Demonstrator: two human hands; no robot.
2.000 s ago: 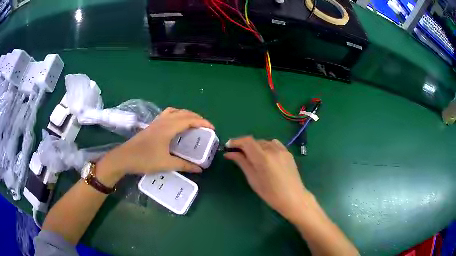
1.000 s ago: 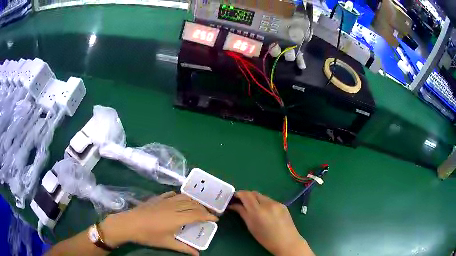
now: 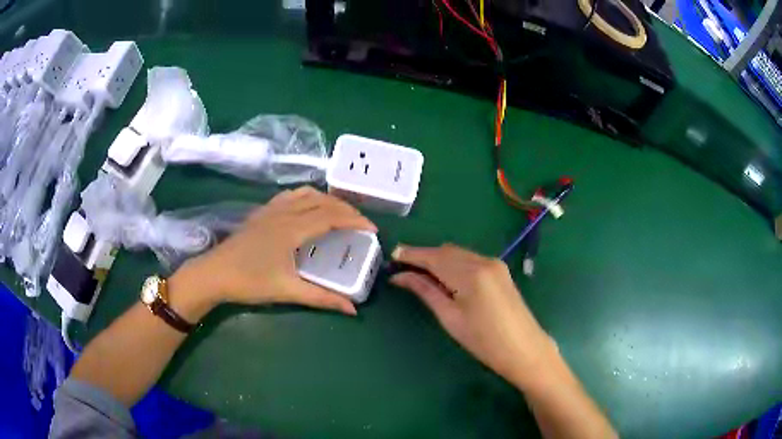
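My left hand is closed around a white power strip unit, its printed face up and its port side turned right. My right hand pinches the dark USB test lead right at that port side; whether the plug is inside cannot be told. A second power strip unit lies on the mat just above, with its bagged power cord running left. The white and black supply power strip stands at the left with two plugs on it.
Rows of waiting units with bagged cords are at the upper left. A black box with a tape roll stands at the top. A test wire harness hangs down to loose connectors right of centre. A blue bin is at lower left.
The unit handled before now lies farther up, released. My left hand has moved onto the lower unit, and my right hand has brought the test lead to its port side.
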